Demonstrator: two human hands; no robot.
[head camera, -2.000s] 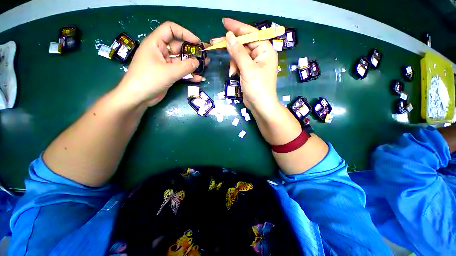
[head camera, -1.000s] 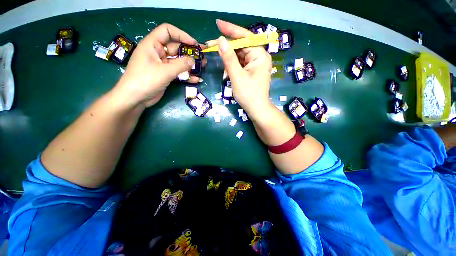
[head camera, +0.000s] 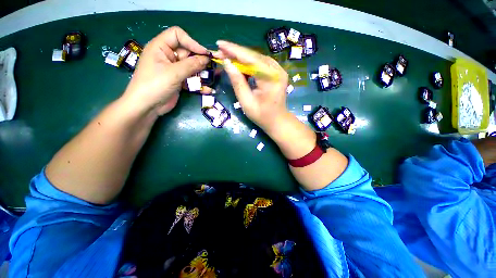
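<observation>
My left hand (head camera: 163, 70) holds a black electronic unit (head camera: 206, 77) between thumb and fingers, mostly hidden by the hand. A white tab (head camera: 193, 82) sticks out at its lower left. My right hand (head camera: 260, 81) is closed around yellow tweezers (head camera: 247, 68), somewhat blurred. Their tip points left and meets the top of the unit by my left fingertips; whether they grip anything there cannot be told. Another black unit (head camera: 217, 114) with white patches lies on the green table just below my hands.
More black units lie on the green table (head camera: 179, 157): a pair at right (head camera: 322, 118), a group at the back (head camera: 293, 42), one at far left (head camera: 73, 45). Small white squares (head camera: 260, 146) are scattered. A yellow tray (head camera: 470, 98) and a neighbour's blue sleeve (head camera: 448, 201) are at right.
My right hand has moved left and down, closer to my left hand. The held unit has turned, its gold face no longer showing. The units at the back are now uncovered.
</observation>
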